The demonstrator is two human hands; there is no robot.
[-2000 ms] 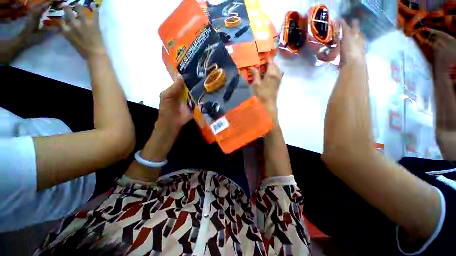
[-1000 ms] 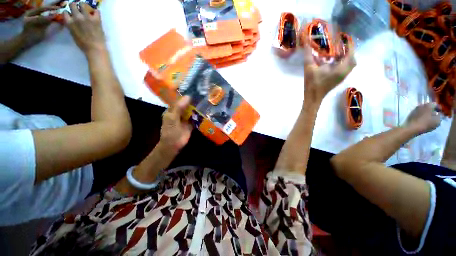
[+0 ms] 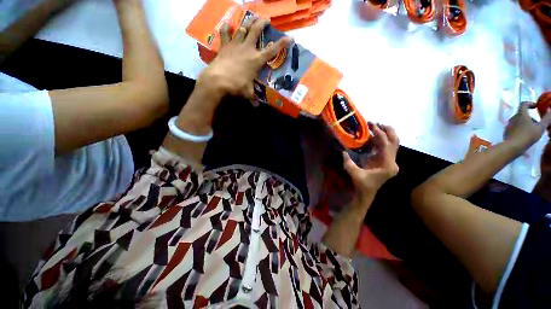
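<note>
An orange retail box [image 3: 323,79] with a dark picture panel is opened into a sleeve and tilted over the table's near edge. My left hand [image 3: 237,59] grips it from above, fingers across the panel. My right hand [image 3: 374,158] holds a coiled orange extension cord [image 3: 347,119] in clear plastic by its lower right end. A pale tie crosses the coil. The cord's upper end is at the box's right open end; whether it is inside is hidden.
A stack of flat orange cartons [image 3: 296,13] lies behind the box. Several coiled cords [image 3: 420,8] lie at the far side, and one tied cord [image 3: 463,93] at right. Neighbours' arms reach in at left and right. A small orange card [image 3: 477,145] lies near the right edge.
My right hand has come back from the far cords with a wrapped cord, now against the box's end. My left hand now grips the box from above. The view has shifted.
</note>
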